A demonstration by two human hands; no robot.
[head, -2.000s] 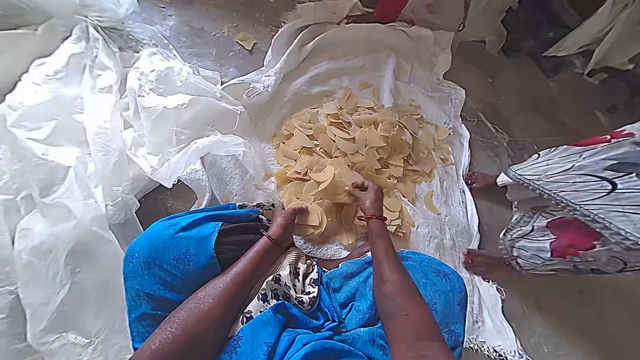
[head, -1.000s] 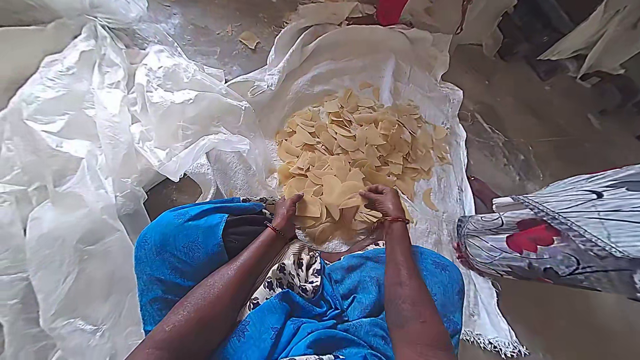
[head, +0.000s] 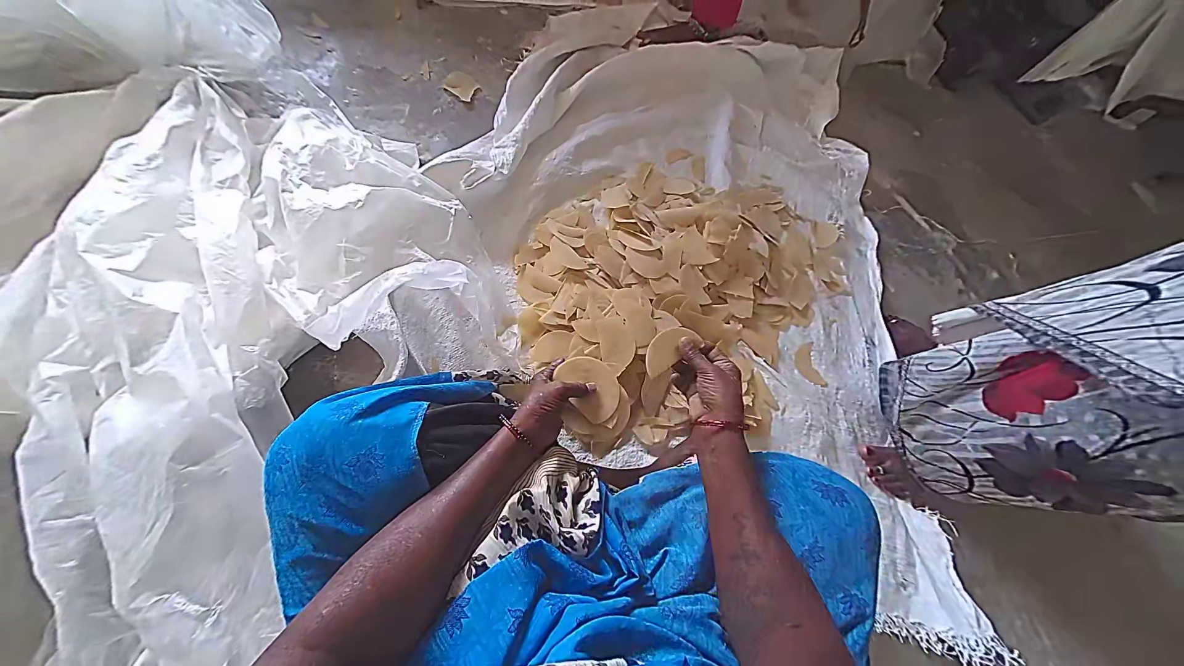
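A heap of thin, pale yellow flat pieces, many cut to half-rounds, lies on a white cloth before my crossed legs. At the heap's near left edge my left hand holds round, flat pieces between thumb and fingers. My right hand pinches one rounded piece over the near side of the heap. The two hands are a short way apart. Some fingertips are hidden behind the pieces.
Crumpled translucent plastic sheeting spreads over the left side. At the right, close to the cloth, another person's bare foot shows under a patterned garment. A loose scrap lies on the floor beyond the sheeting.
The other person's patterned garment has shifted at the right, and a foot shows again there. My hands have stayed at the heap's near edge, with rounded pieces now plainly raised in both.
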